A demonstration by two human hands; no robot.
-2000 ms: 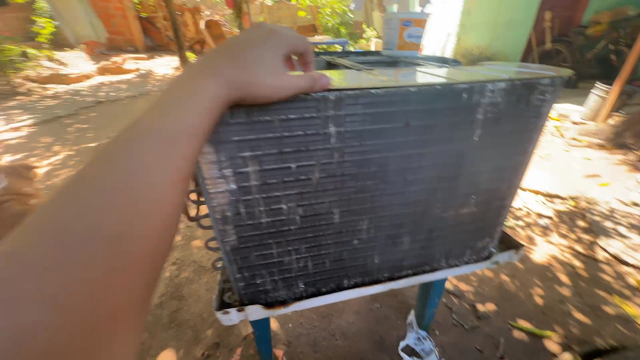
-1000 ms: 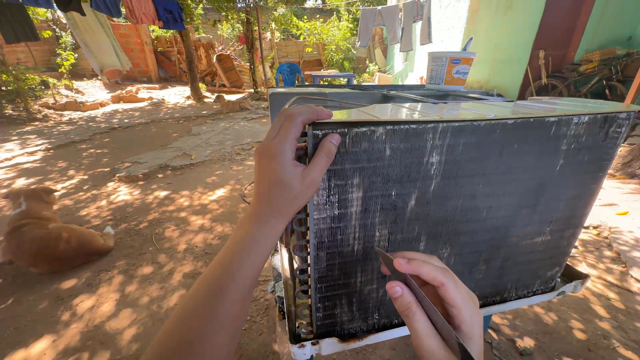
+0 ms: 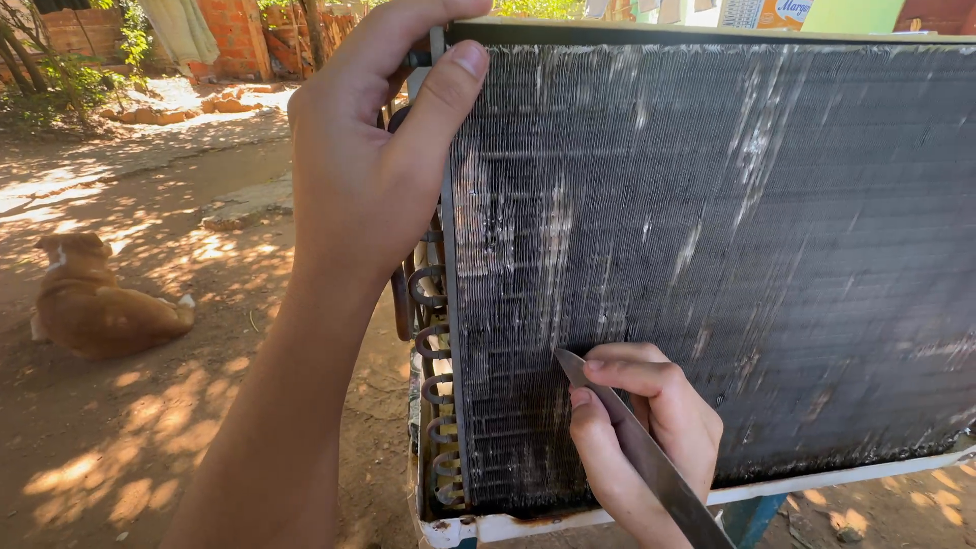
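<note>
A dark finned condenser coil (image 3: 640,229) of an air-conditioning unit stands upright in a rusty white metal base tray (image 3: 534,526). Pale streaks and bent fins mark its face. My left hand (image 3: 374,145) grips its upper left corner, thumb on the front, the other fingertips over the top edge and partly out of sight. Below that hand, curved copper tubes (image 3: 431,339) run down the left side. My right hand (image 3: 648,427) holds a metal knife blade (image 3: 640,442) between thumb and fingers, its tip at the fins in the lower left part. The knife's far end is outside the view.
A blue stand leg (image 3: 751,518) is under the tray. A brown dog (image 3: 107,305) lies on the dirt ground at left. Behind the unit is a printed white and orange bucket (image 3: 762,14). A concrete slab (image 3: 252,202) and brick wall (image 3: 236,38) lie farther back.
Two seconds ago only my left hand showed, on the coil's top edge; it now grips the corner. My right hand has come into view with the knife. The view is now closer to the coil.
</note>
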